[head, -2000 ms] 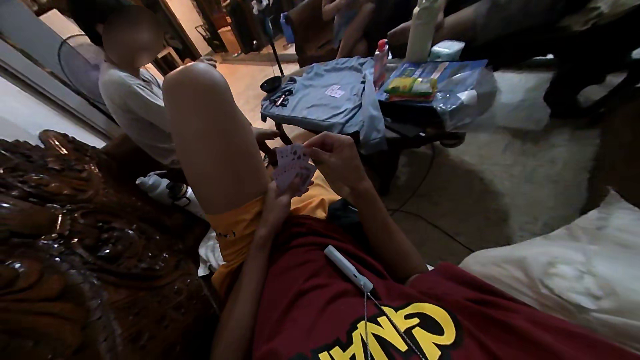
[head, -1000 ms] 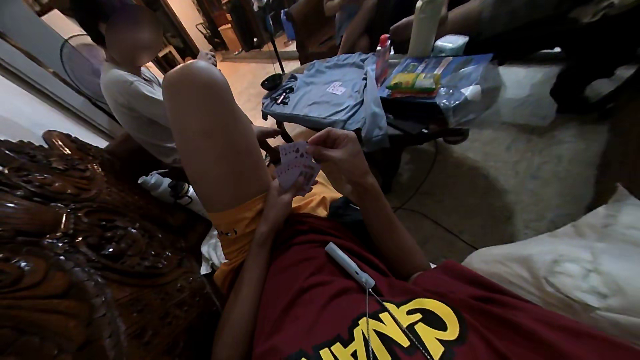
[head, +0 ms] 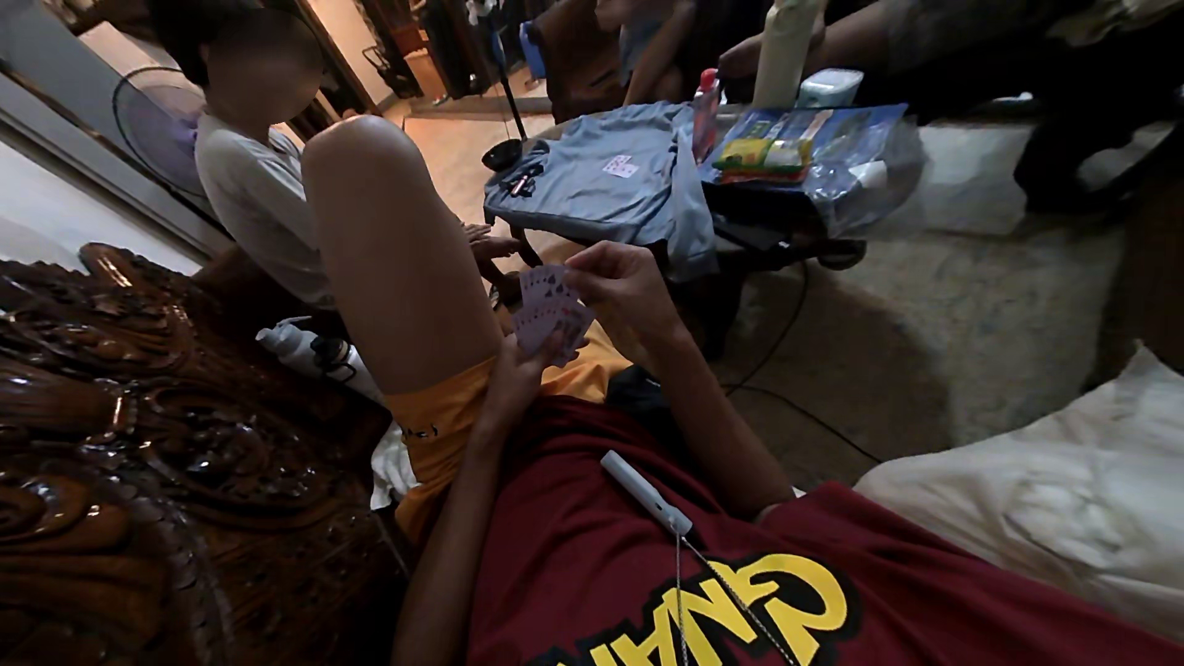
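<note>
My left hand (head: 520,370) grips a fan of playing cards (head: 548,319) from below, above my lap. At the fan's upper right edge, my right hand (head: 615,277) has its thumb and forefinger pinched on a card. The fingers partly hide that card, and the lower ends of the fan are hidden by the left hand. Beyond my hands, a few face-up playing cards (head: 620,166) lie on a grey-blue cloth garment (head: 592,190) spread over a low table.
A pink-capped bottle (head: 706,116), a tall pale bottle (head: 784,55) and plastic-wrapped packets (head: 763,153) stand or lie on the table's right part. A person in a white shirt (head: 254,185) sits at left, beyond my raised knee. A carved wooden seat (head: 185,444) is at left; a cable (head: 786,342) crosses the floor.
</note>
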